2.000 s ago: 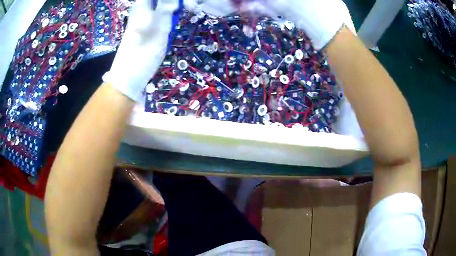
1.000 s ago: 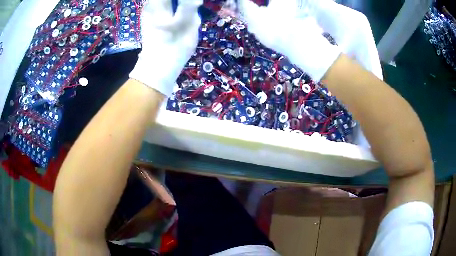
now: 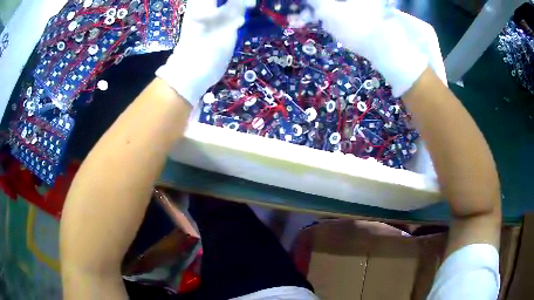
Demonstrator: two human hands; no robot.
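Observation:
My left hand (image 3: pixel 206 51), in a white glove, is at the top edge over the foam box, its fingertips partly cut off. It holds a blurred blue PCB panel piece (image 3: pixel 253 29) with red wire. My right hand (image 3: pixel 380 45), also gloved, is over the box's upper right; its fingers are blurred near the piece, and I cannot tell what they grip. The white foam box (image 3: pixel 304 170) is heaped with loose single PCBs (image 3: pixel 293 99), red lead wires and pale ring-like discs.
Overlapping wired PCB panels (image 3: pixel 64 76) lie left of the box on dark backing. A dark wire bundle (image 3: pixel 515 53) lies far right on the green bench (image 3: pixel 477 135). A red item (image 3: pixel 35 187) is at lower left. An open carton (image 3: pixel 158 252) and brown cardboard (image 3: pixel 363 258) are below the bench edge.
Over the last two seconds the view has shifted. My right hand moved toward my left hand, then slightly back to the right. The blue piece beside my left fingers now shows more.

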